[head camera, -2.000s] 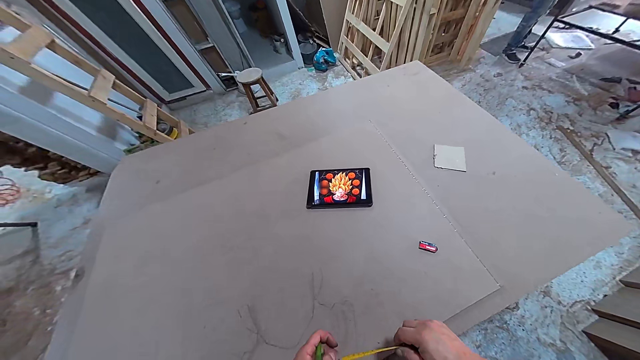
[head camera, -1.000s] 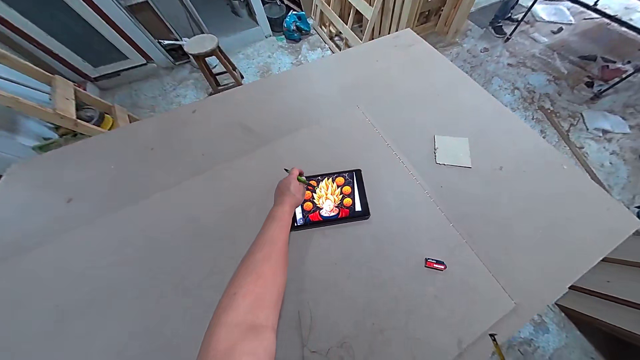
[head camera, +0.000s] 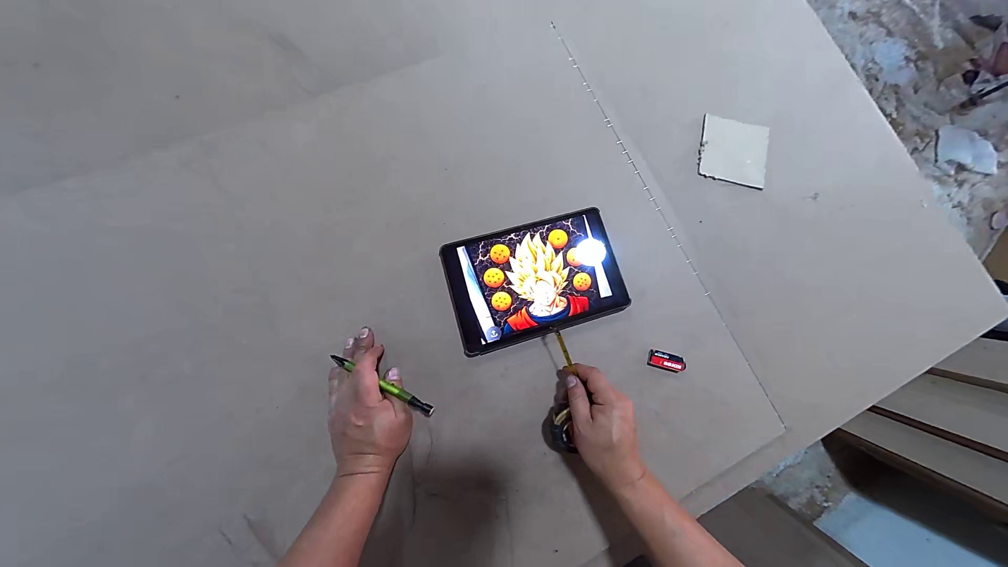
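A tablet (head camera: 535, 280) in a black case lies on the large grey-beige board (head camera: 276, 260), its screen lit with a cartoon picture of a spiky-haired figure and orange balls. Below and left of it, my left hand (head camera: 368, 413) rests over the board with a green marking pencil or pen (head camera: 391, 389) held between its fingers. My right hand (head camera: 602, 421) grips the yellow blade (head camera: 564, 349) of a tape measure, whose end reaches the tablet's lower edge. The dark tape case (head camera: 561, 429) is partly hidden beside that hand.
A small black and red item (head camera: 667, 361) lies right of my right hand. Farther up is a square offcut (head camera: 734, 151). A line with short tick marks (head camera: 628, 158) runs across the board. Beyond its right edge are a littered floor (head camera: 890, 71) and wooden steps (head camera: 953, 441).
My left hand has moved from the tablet's left edge down and left, pencil still held. My right hand has come into view with the tape blade at the tablet. The view has moved closer.
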